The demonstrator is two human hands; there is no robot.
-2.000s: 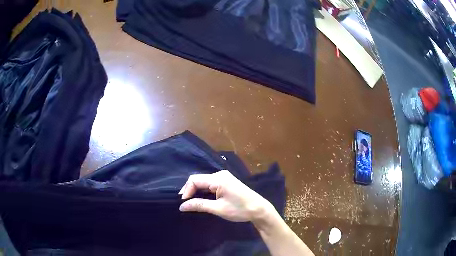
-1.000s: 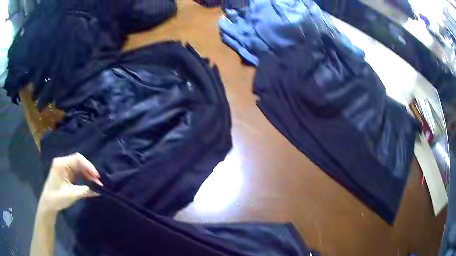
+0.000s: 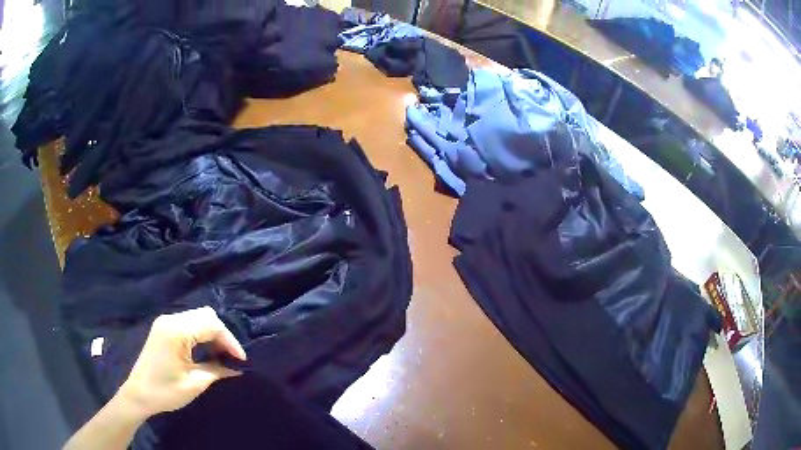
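My left hand (image 3: 183, 362) is at the lower left, thumb and fingers pinched on the edge of a dark garment (image 3: 255, 413) that runs off the bottom of the picture. A garment bundle (image 3: 369, 255) of matt black cloth with shiny, crinkled lining (image 3: 263, 272) lies just beyond the hand. A tiny white patch (image 3: 97, 346), perhaps a label, shows on dark cloth left of the hand. My right hand is out of the picture.
More dark garments (image 3: 114, 88) are heaped at the far left. Another dark garment (image 3: 562, 290) lies at right, touching blue garments (image 3: 518, 119). A dark red carton (image 3: 731, 308) and a pale strip (image 3: 727, 391) lie along the right edge. Another worktable (image 3: 606, 48) stands beyond.
The view has swung left and up from the phone and chalk, which are now out of view. The right hand has left the picture; the left hand has appeared, pinching the garment edge.
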